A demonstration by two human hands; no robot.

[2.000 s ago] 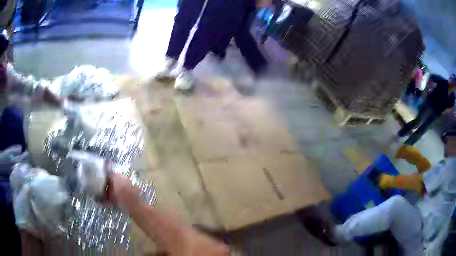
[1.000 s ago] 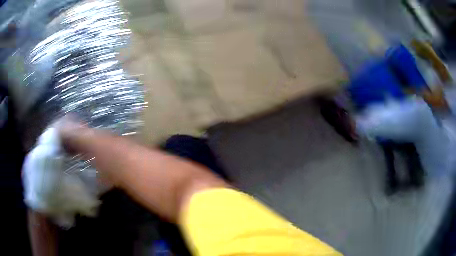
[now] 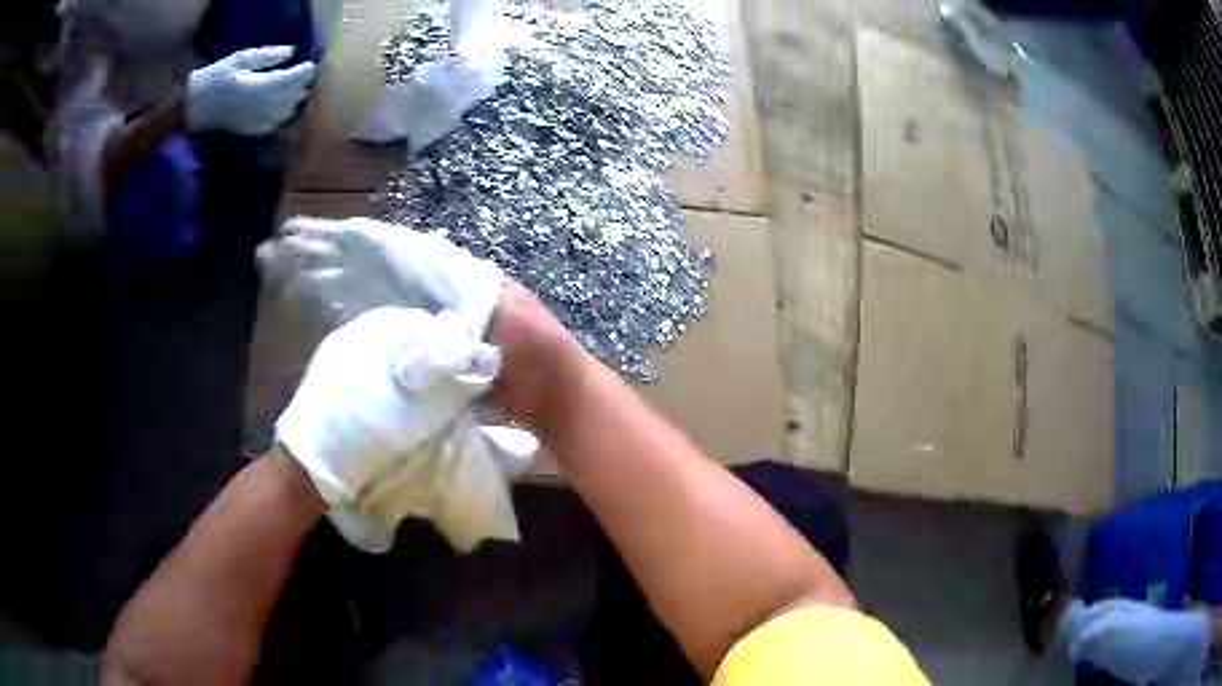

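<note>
A heap of small shiny metal parts (image 3: pixel 603 201) lies spread on flattened cardboard (image 3: pixel 730 389). My right hand (image 3: pixel 375 268), in a white glove, is at the heap's lower left edge, with its fingers stretched to the left and nothing visible in it. My left hand (image 3: pixel 389 389), also in a white glove, is bent closed just below, overlapping my right wrist. A crumpled off-white cloth (image 3: pixel 456 496) hangs from my left hand. Where the two hands overlap, the exact contact is hidden.
Another person's gloved hand (image 3: pixel 248 91) is at the upper left. A white cloth or glove (image 3: pixel 449 87) lies over the heap's top left. A wooden board (image 3: pixel 818 268) shows beside another cardboard sheet (image 3: pixel 985 295). A blue crate (image 3: pixel 1152 550) and a person's leg are at the lower right.
The view has swung, so the heap is now at the top centre. My two hands have come together, and my right hand's fingers now show clearly. The seated person is mostly out of view.
</note>
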